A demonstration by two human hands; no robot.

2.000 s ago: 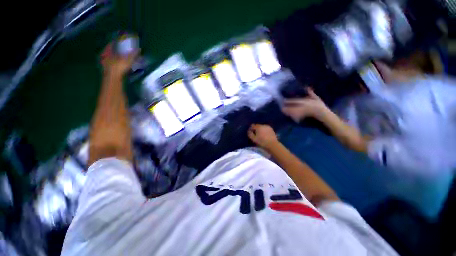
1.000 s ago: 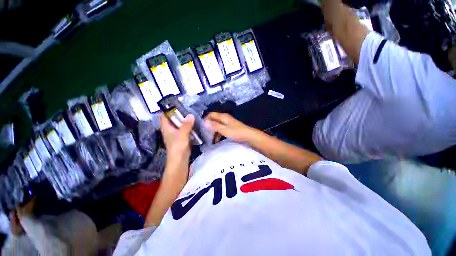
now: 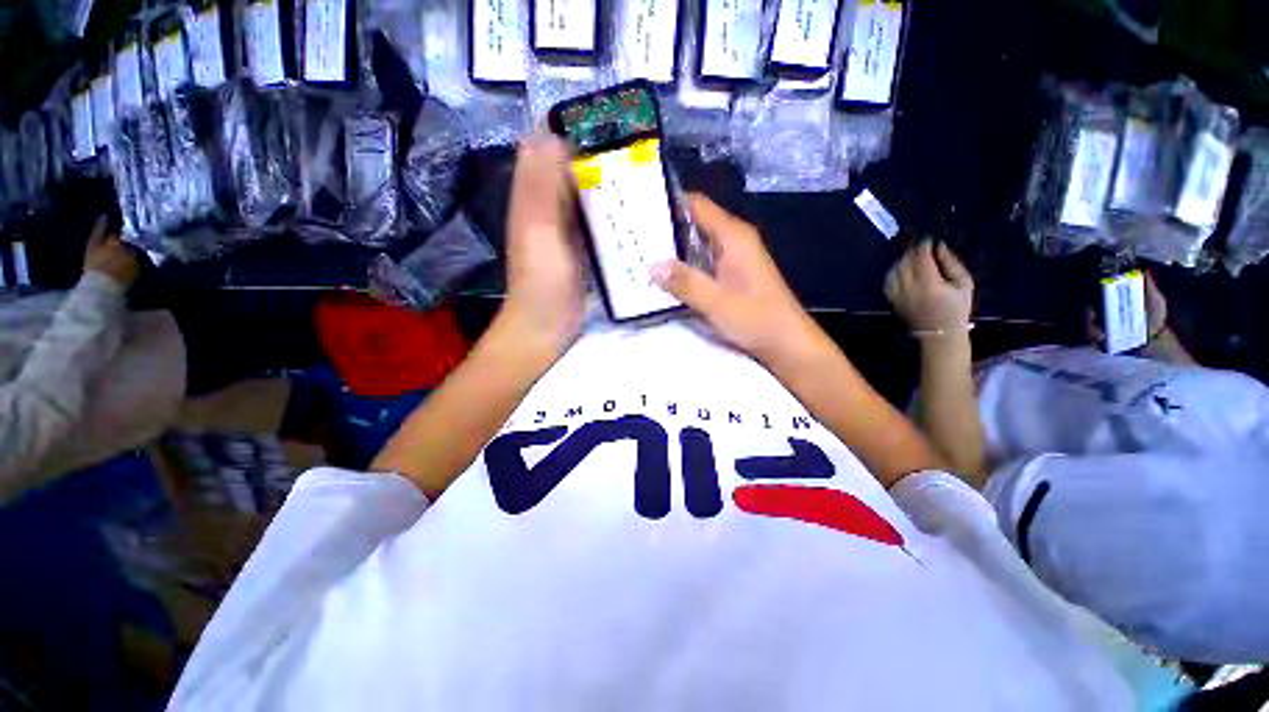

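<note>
An open power bank unit (image 3: 622, 230) is held upright in front of my chest. It has a black case, a green circuit board at the top, yellow tape and a white battery. My right hand (image 3: 733, 278) grips its right edge, with the thumb on the battery's lower part. My left hand (image 3: 547, 251) is blurred and lies flat along the unit's left edge; whether it grips is unclear. More open units (image 3: 731, 35) lie in a row on bubble bags behind it, cut off by the top edge.
Crinkled bubble bags (image 3: 265, 160) lie along the bench at left. A small white label (image 3: 877, 213) lies on the black mat (image 3: 953, 153). A red stool or bin (image 3: 390, 341) is below the bench edge. A person at right holds another unit (image 3: 1124, 310); another person's arm (image 3: 63, 369) is at left.
The view has shifted and steadied. The unit is now upright between my hands, its board and battery facing up to me. My right hand has come onto its edge. The neighbour's arm has drawn back.
</note>
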